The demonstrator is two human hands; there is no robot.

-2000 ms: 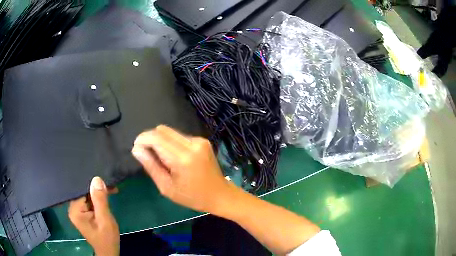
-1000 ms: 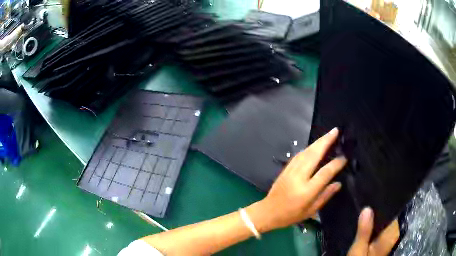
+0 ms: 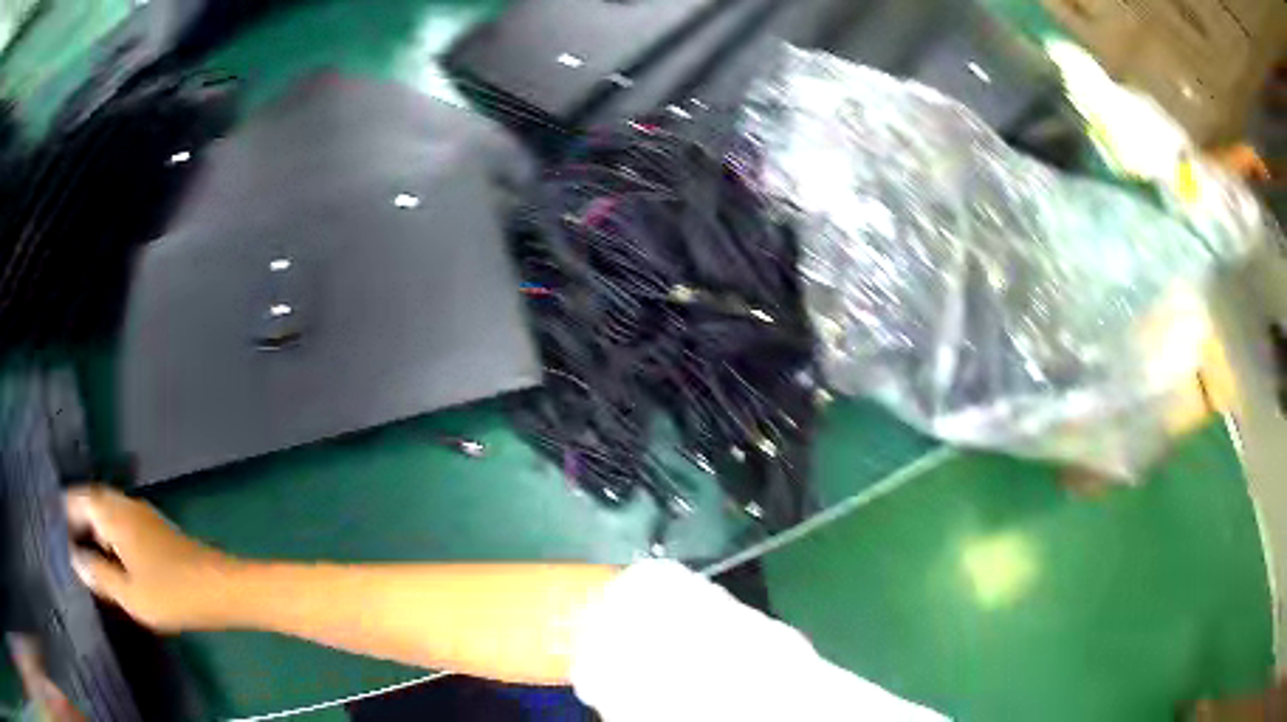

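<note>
A dark panel (image 3: 57,564) stands tilted at the left edge of the picture, blurred and cut off. My right hand (image 3: 120,557) reaches across to it, with its fingers curled at the panel's edge. My left hand (image 3: 43,684) shows only as a blurred part in the lower left corner, by the same panel; its grip is hidden. Another flat black panel (image 3: 409,310) lies smooth face up, with white spots and a blurred centre housing. A tangled pile of black cables (image 3: 678,310) with red and blue ends lies right beside it.
A crinkled clear plastic bag (image 3: 974,282) lies right of the cables. More black panels (image 3: 565,57) lie at the far side, and a dark stack (image 3: 71,212) is at the far left. Pale and yellow scraps (image 3: 1157,155) lie at the far right. The table edge (image 3: 847,504) curves in front.
The view swung to the left and back. The panel I held over the table is now at the left edge with my hands, and another panel lies exposed beside the cables.
</note>
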